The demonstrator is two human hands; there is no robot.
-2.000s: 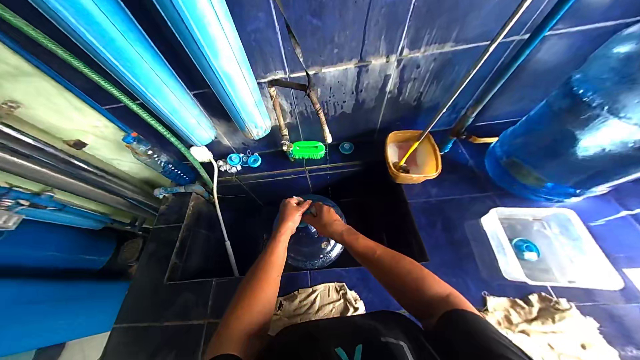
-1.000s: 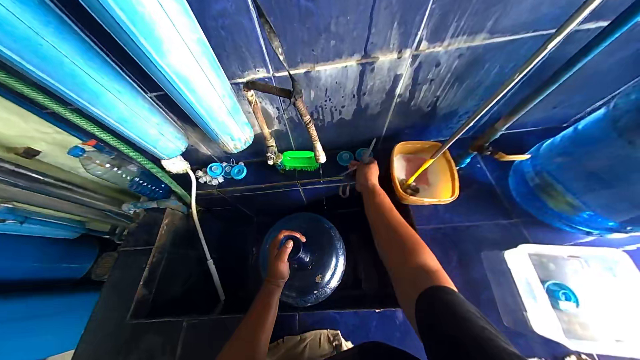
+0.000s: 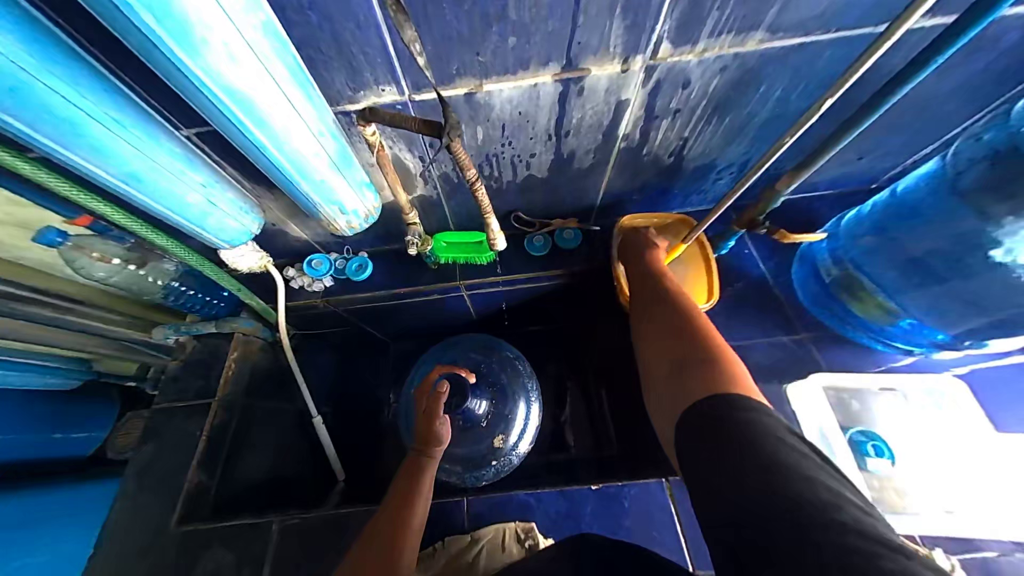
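Note:
A large translucent blue water jug point(image 3: 500, 412) stands upright in the dark tiled basin, its uncapped neck facing up. My left hand point(image 3: 436, 408) is wrapped around that neck. At the back right, my right hand point(image 3: 642, 244) reaches into a yellow plastic tub point(image 3: 708, 276); its fingers are partly hidden, so what they touch cannot be told. A long-handled brush with a yellow lower shaft point(image 3: 680, 252) leans in the same tub, beside the hand. On the ledge left of the tub lie scissors point(image 3: 552, 224) and two blue caps point(image 3: 538, 243).
A green scrub brush point(image 3: 462, 246) lies under two wrapped pipes point(image 3: 472, 180). More blue caps point(image 3: 358, 267) sit farther left. A white hose point(image 3: 296, 368) hangs into the basin. At right are a big blue jug point(image 3: 904, 256) and a white container point(image 3: 816, 400). A cloth point(image 3: 488, 548) lies at the front edge.
Both hands were at the jug's neck at first. My right hand moved to the scissors on the ledge, let them go, and is now in the yellow tub. My left hand has stayed on the neck.

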